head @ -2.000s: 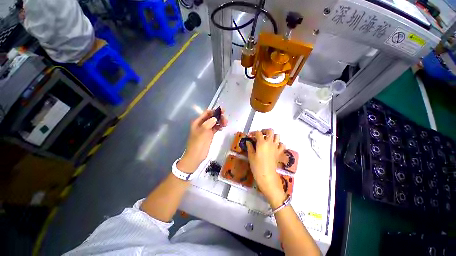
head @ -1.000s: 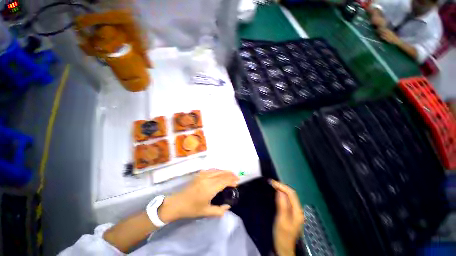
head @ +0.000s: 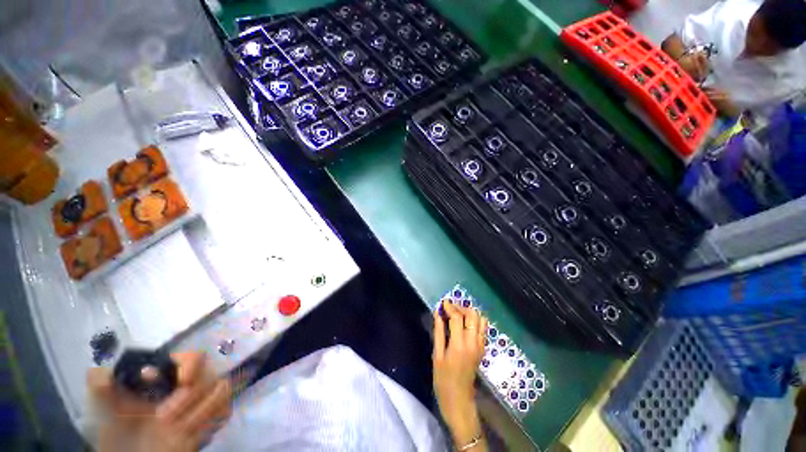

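My left hand (head: 163,402) is blurred at the lower left, in front of the white machine table, and holds a round black housing (head: 146,374) in its fingers. My right hand (head: 459,349) rests with its fingertips on the upper end of the perforated insert plate (head: 513,371), on the green bench's near edge. The plate carries rows of small round inserts with dark centres. Whether the right fingers hold an insert cannot be told. Of the four orange-brown fixture nests, the far left one (head: 79,209) has a black round part in it.
Stacked black blister trays (head: 548,203) stand beyond the plate; another tray (head: 345,66) lies farther left. A red tray (head: 641,75) and a person in white (head: 733,44) are across the bench. The red button (head: 289,305) and small black parts (head: 103,344) are on the machine.
The view has swung right. My right hand has moved from near my lap to the insert plate. My left hand with the black housing is now at the lower left, over the machine's front.
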